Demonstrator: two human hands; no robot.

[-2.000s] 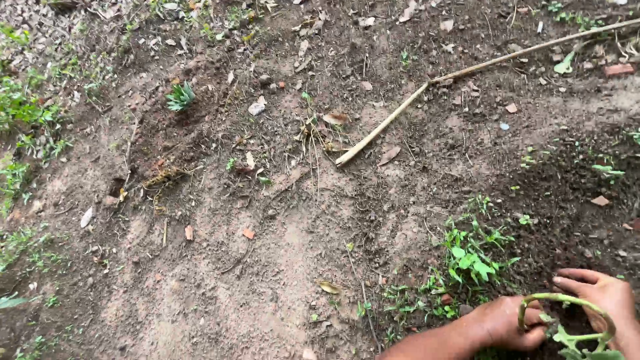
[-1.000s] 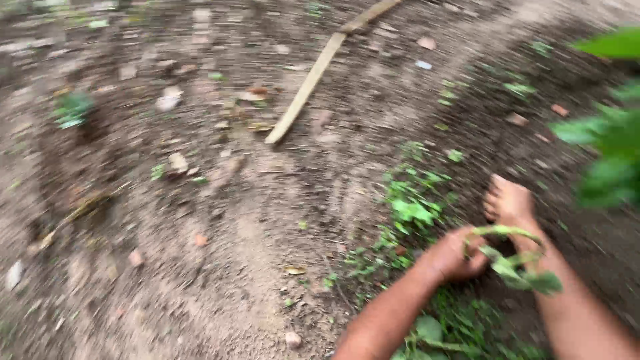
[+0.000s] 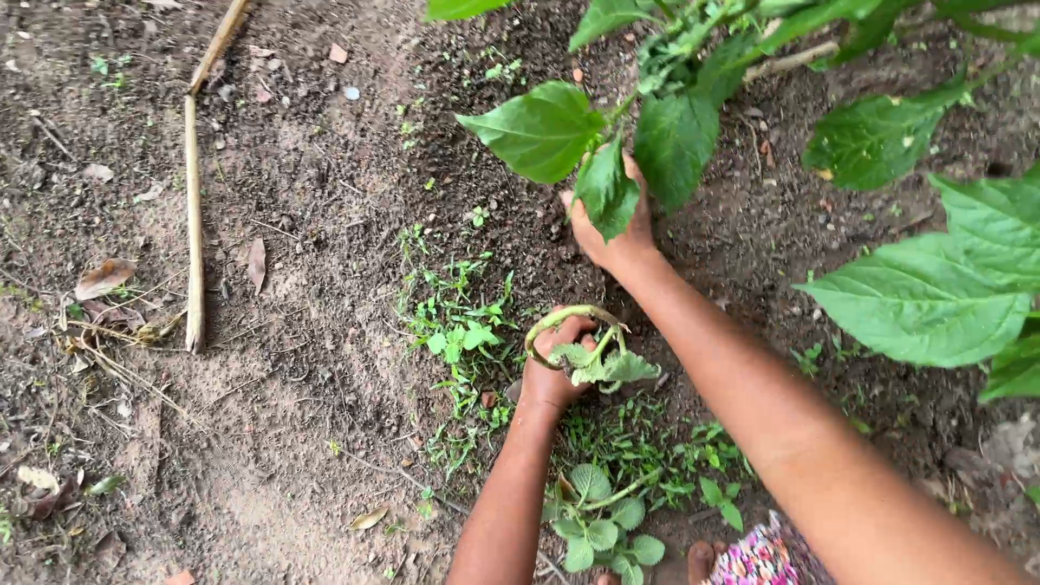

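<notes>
My left hand (image 3: 561,357) is low at the soil, partly hidden behind a curved green plant stem (image 3: 561,315) with wilted leaves (image 3: 605,366). Its fingers are bent, and whether they grip the stem or anything else cannot be told. My right hand (image 3: 609,223) rests at the dark soil (image 3: 520,215) farther up, under a drooping green leaf (image 3: 608,193) that covers part of it. Its fingers reach to the left; what lies under them is hidden.
Large green leaves (image 3: 926,296) of a taller plant overhang the right side. Small weeds (image 3: 459,337) grow left of my left hand. A round-leaved plant (image 3: 601,532) stands near my feet, beside floral cloth (image 3: 768,556). A dry stick (image 3: 195,227) lies at the left.
My right hand has moved away from my left hand, farther up the soil. The view has shifted to the right, bringing in more of the overhanging leaves.
</notes>
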